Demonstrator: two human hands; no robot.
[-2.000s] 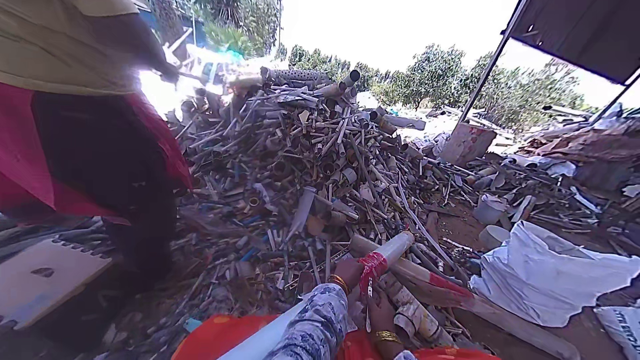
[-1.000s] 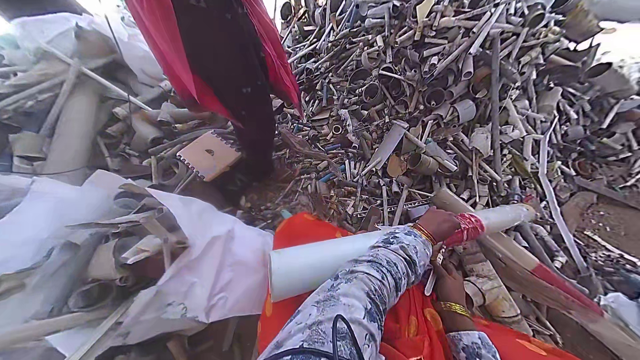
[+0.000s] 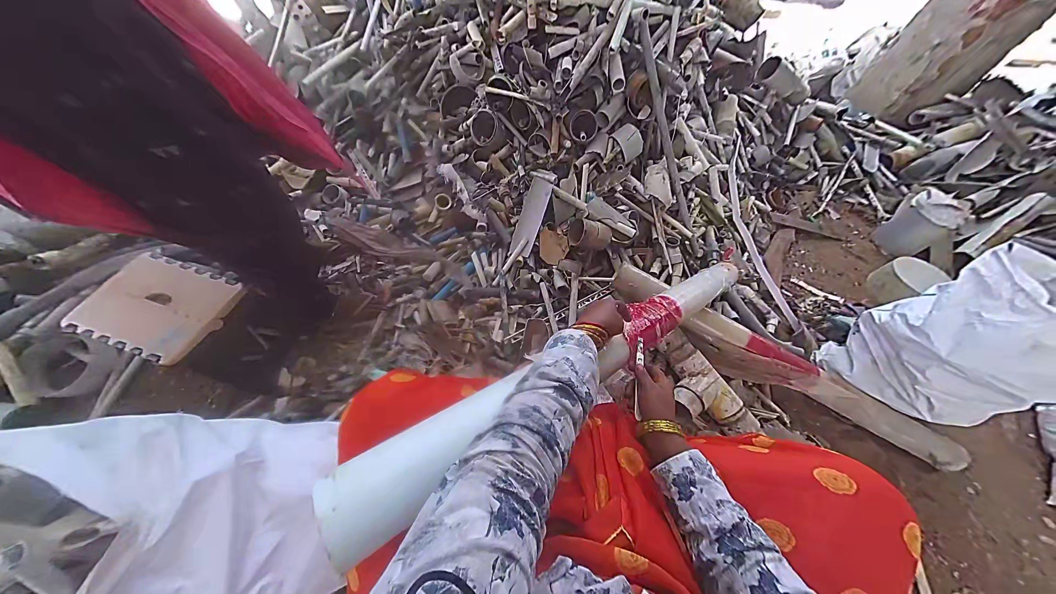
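Note:
A long pale plastic pipe [image 3: 429, 462] lies slantwise across my lap, its wide end at lower left and its far end resting over a wooden pole. Red wrapping [image 3: 653, 320] covers a band near the far end. My left hand [image 3: 604, 317] grips the pipe just beside this band. Below it, my right hand [image 3: 654, 392] is closed on a slim tool with a metal blade [image 3: 639, 355], perhaps a knife, its tip at the wrapping. My fingers partly hide the tool's handle.
A heap of scrap pipes [image 3: 577, 124] rises ahead. A person in dark and pink clothing [image 3: 206, 124] stands at left by a beige notched panel [image 3: 157, 305]. A wooden pole [image 3: 767, 363] crosses at right, near a white sack [image 3: 957, 330]. White sheeting [image 3: 206, 478] lies lower left.
The view has tilted down strongly since the earliest frame and swung back right since the middle one. My hands stay at the pipe's red band.

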